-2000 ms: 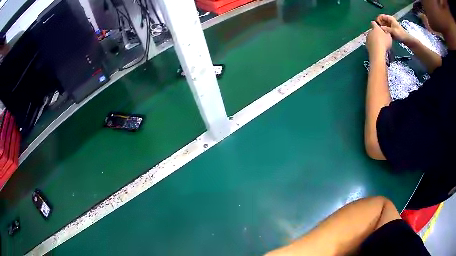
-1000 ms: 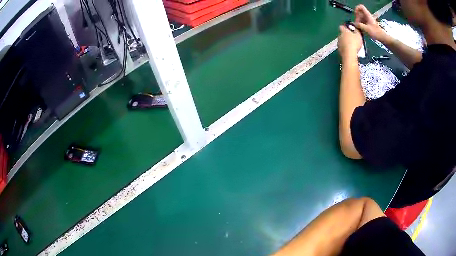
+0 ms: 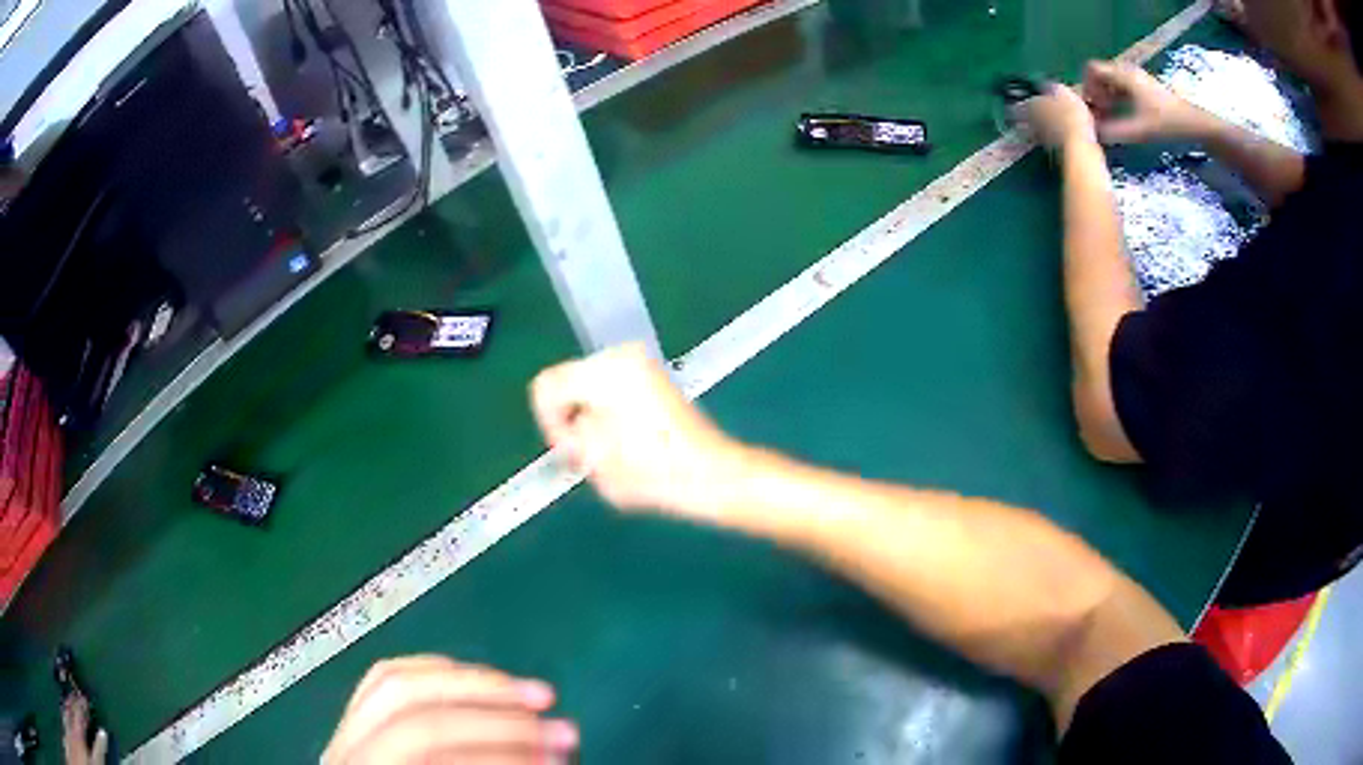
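Observation:
My right hand (image 3: 635, 434) is over the metal strip at the foot of the post, fingers curled in and blurred. Whether it holds something small cannot be told. My left hand (image 3: 449, 717) is at the bottom edge, partly cut off, with its fingers a little apart and nothing seen in them; its palm is hidden. Black half-built phones lie on the green surface beyond the strip: one (image 3: 431, 332) left of the post, one (image 3: 236, 493) lower left, one (image 3: 863, 135) at upper right. Neither hand visibly touches these phones.
The white post (image 3: 561, 194) stands on the scuffed metal strip (image 3: 852, 269). A worker in black (image 3: 1241, 359) sits at right by white loose heaps (image 3: 1173, 227). Another person's hand (image 3: 78, 732) is at lower left. Red trays (image 3: 658, 23) and a black computer (image 3: 180, 165) are behind.
Both my hands have come into view; before, only my right forearm showed at the bottom. The phones lie farther right and up relative to the post. Another person's hand has appeared at lower left.

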